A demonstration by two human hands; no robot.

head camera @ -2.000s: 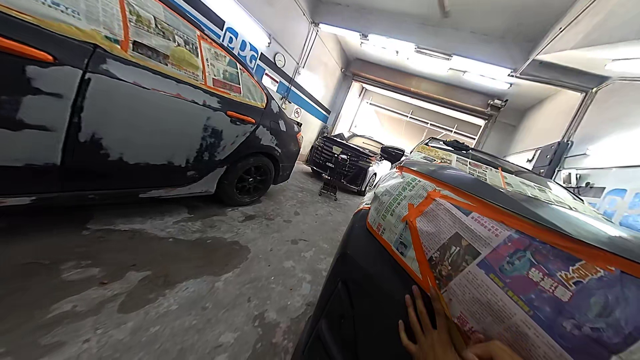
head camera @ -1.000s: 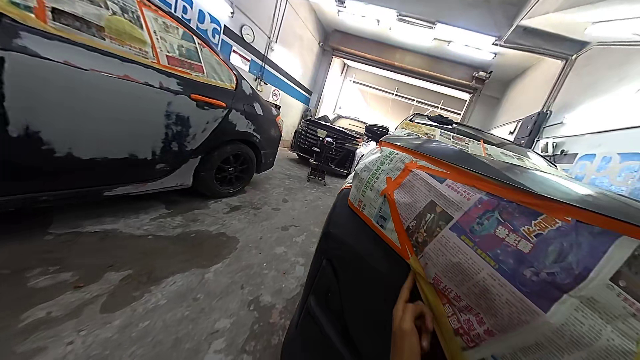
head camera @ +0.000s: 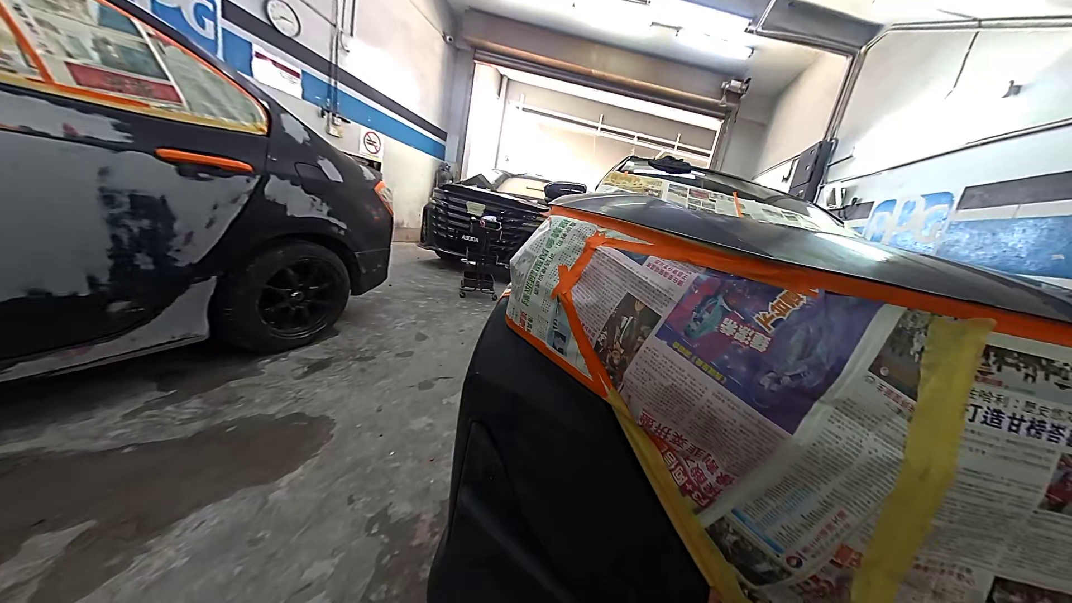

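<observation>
Newspaper sheets [head camera: 737,394] cover the front of the near car, above its black bumper [head camera: 561,469]. Orange masking tape [head camera: 720,260] runs along the upper edge under the dark hood [head camera: 712,222] and around the left end of the paper. A strip of yellow masking tape [head camera: 662,481] follows the lower edge beside the bumper. Another yellow strip [head camera: 921,469] crosses the newspaper from top to bottom at the right. Neither of my hands can be made out; at most a sliver of skin shows at the bottom edge, too small to tell which hand.
On the left stands a dark car [head camera: 126,209] with grey patches and papered windows. A black car [head camera: 486,218] is parked farther back, with a small wheeled stand [head camera: 479,260] in front of it. The concrete floor [head camera: 360,452] has a dark damp-looking patch [head camera: 193,469].
The hand that was at the lower edge of the newspaper, touching the yellow tape, has gone from there. The view has shifted closer to the papered front, showing more on the right.
</observation>
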